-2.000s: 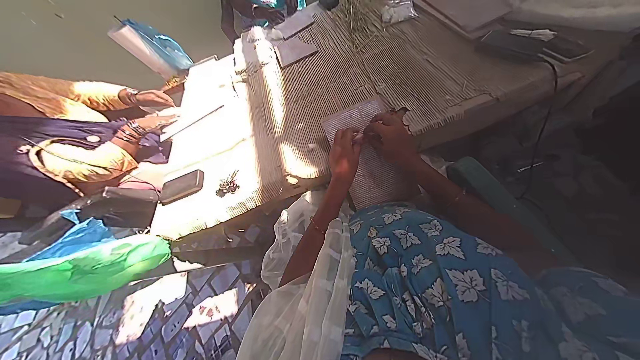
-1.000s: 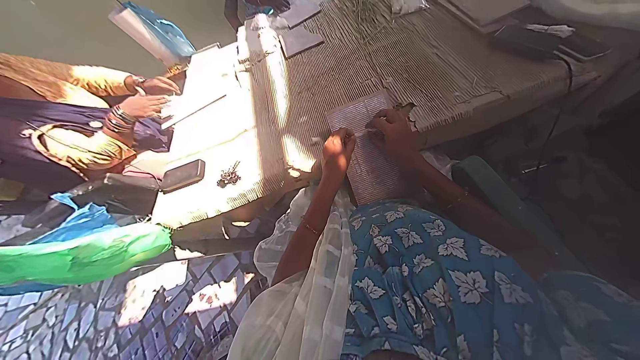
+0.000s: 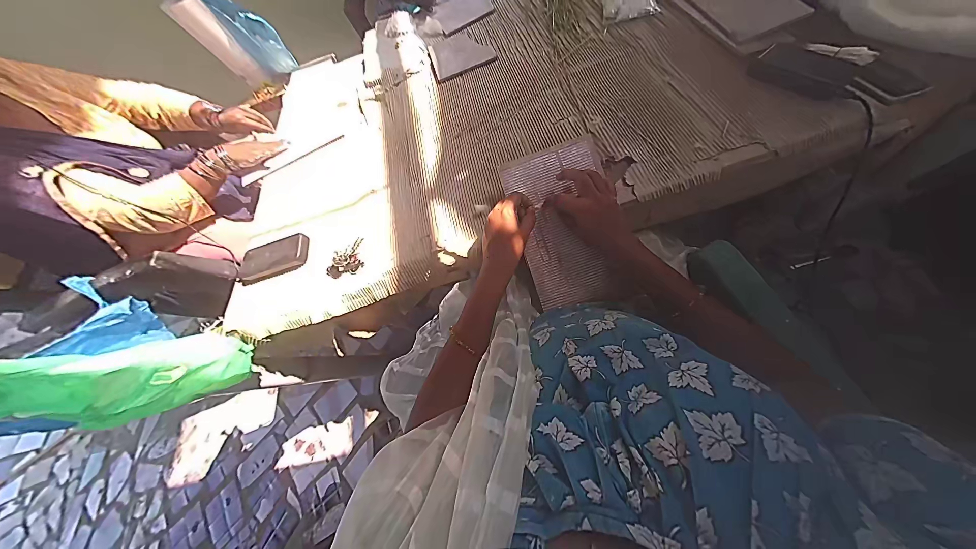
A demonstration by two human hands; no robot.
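A pale, finely ribbed rectangular panel (image 3: 568,267) lies partly over the table edge, its near end by my blue leaf-print clothing. My left hand (image 3: 505,232) is at the panel's left edge, thumb and fingers pinched together; a small thing between them is too small to name. My right hand (image 3: 591,204) rests on the panel's upper part with its fingers bent, the fingertips close to my left hand. Whether the right fingers hold something cannot be told. A small dark ragged piece (image 3: 621,171) lies just right of the panel.
The table has a ribbed woven cover (image 3: 503,114). On it lie a dark case (image 3: 274,258), a bunch of small metal items (image 3: 345,259), flat boards (image 3: 461,55) and a black device (image 3: 804,70) with a cord. Another person's hands (image 3: 248,137) work at the left over a sheet.
My left hand has moved up along the panel's left edge since one second ago, closer to my right hand. The other person's hands have shifted over their sheet.
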